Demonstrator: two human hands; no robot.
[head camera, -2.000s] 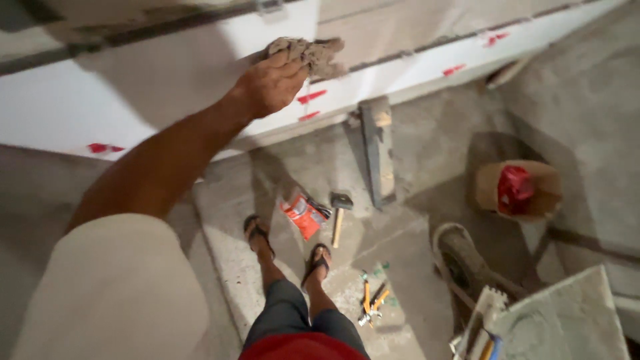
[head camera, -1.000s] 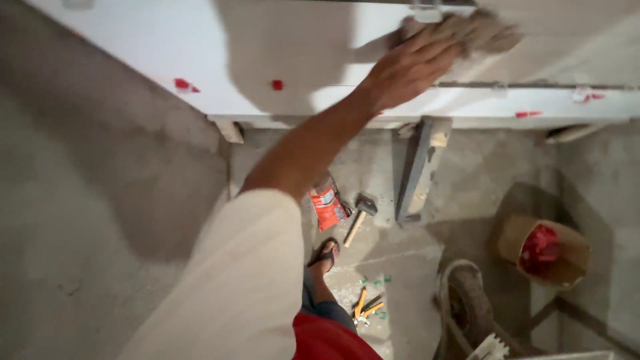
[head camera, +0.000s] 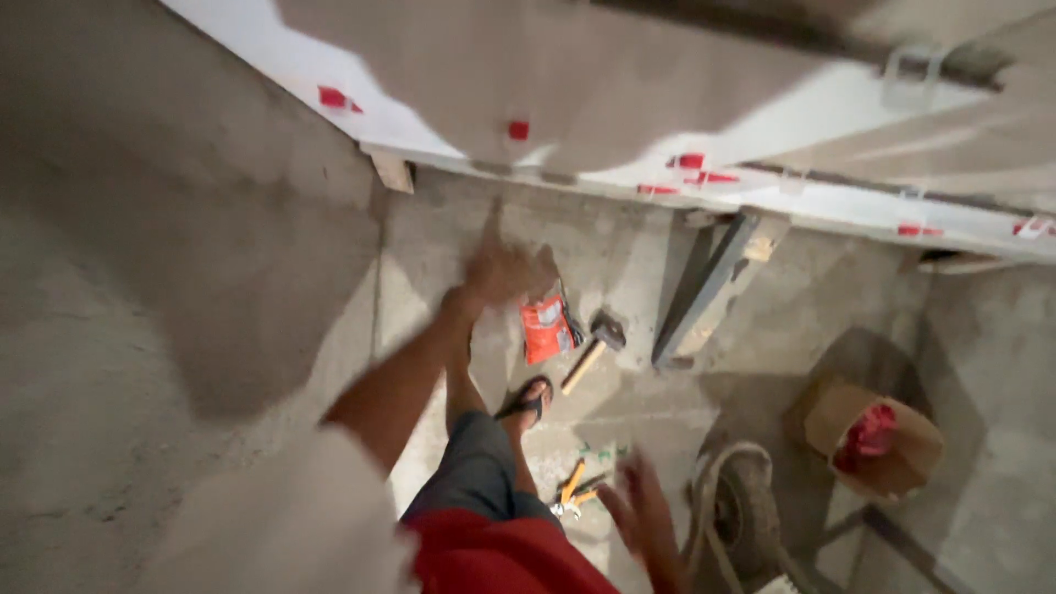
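Note:
My left hand (head camera: 499, 271), blurred by motion, hangs below the lower edge of the tiled surface, above an orange plastic bag (head camera: 544, 330). A grey-brown cloth (head camera: 542, 271) shows at its fingers, its outline smeared. My right hand (head camera: 639, 511) is blurred too, fingers apart and with nothing visible in it, near orange-handled pliers (head camera: 572, 487) on the floor. A hammer (head camera: 608, 330) with a wooden handle lies beside the orange bag. Red wedges (head camera: 518, 130) and clear levelling clips (head camera: 914, 70) sit along the joints and lower edge of the large tiles (head camera: 511, 66).
A wooden prop (head camera: 718, 289) leans under the tiled surface, and a short wood block (head camera: 391, 169) sits further left. At the right stand a cardboard box (head camera: 912, 445) holding red plastic and a wheelbarrow (head camera: 738, 503). My sandalled foot (head camera: 532, 400) is beside the hammer.
My left hand has come off the tiled surface, where it pressed the cloth, and moved down towards the body. My right hand has come into view at the bottom. The view has shifted.

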